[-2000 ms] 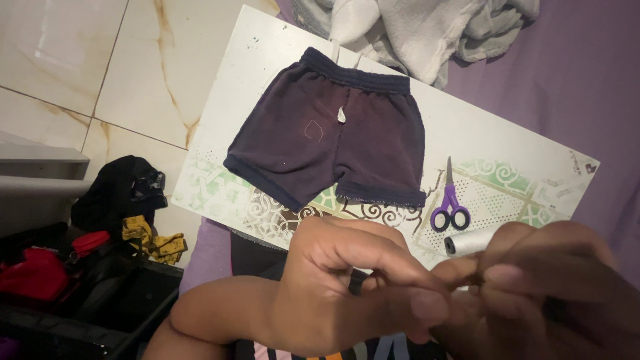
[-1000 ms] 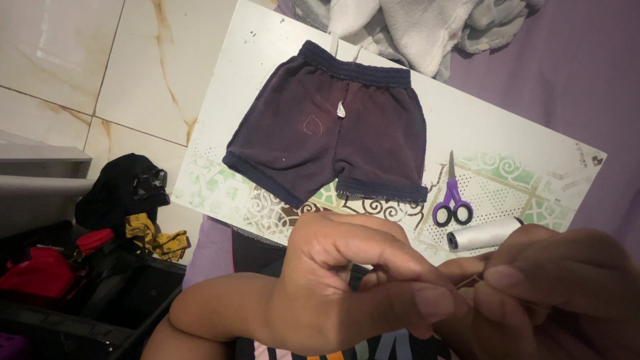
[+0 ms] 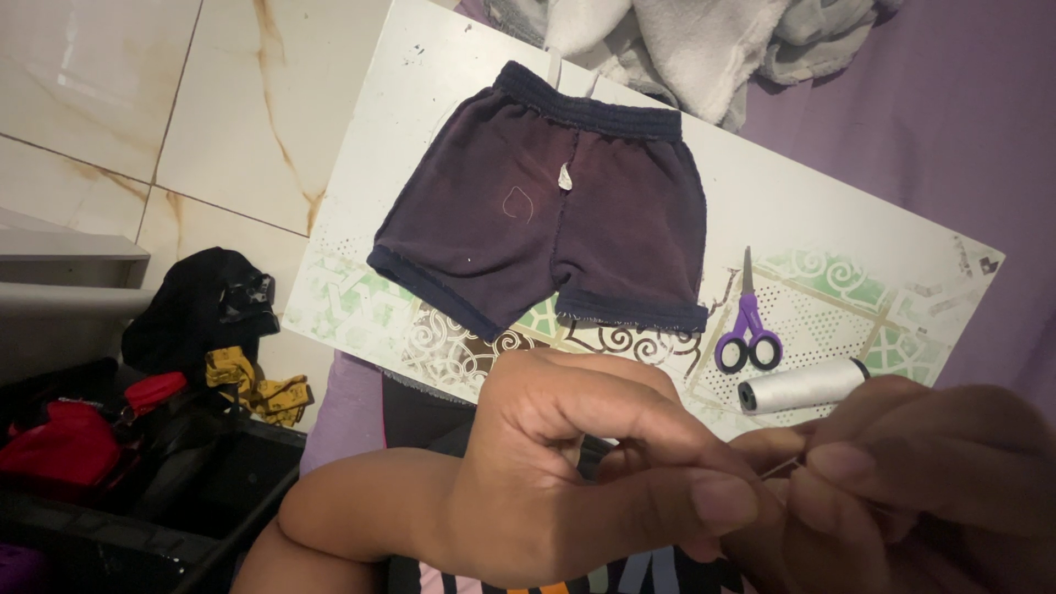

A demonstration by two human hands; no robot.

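At the bottom centre my left hand [image 3: 577, 470] pinches one end of a fine pale strand, thread or needle, between thumb and forefinger. Close against it, my right hand [image 3: 891, 487] grips the strand [image 3: 780, 469] from the other side; its exact kind is too small to tell. Beyond my hands lie dark navy shorts [image 3: 553, 206], flat, with a white tag at the centre seam and a loose loop of thread on one leg. Purple-handled scissors [image 3: 748, 330] rest with slightly parted handles and blades pointing away. A spool of white thread [image 3: 804, 385] lies on its side near my right hand.
A white patterned board [image 3: 825, 206] holds the shorts, scissors and spool, over purple cloth [image 3: 924, 124]. Grey fleece fabric [image 3: 676, 41] lies at the far edge. On the left are a black bin [image 3: 165, 536], a red item [image 3: 62, 445] and a yellow tape measure [image 3: 256, 384].
My fingers have shifted slightly around the fine strand, and a short length now shows between them. More of the white spool is visible beside my right hand than two seconds ago.
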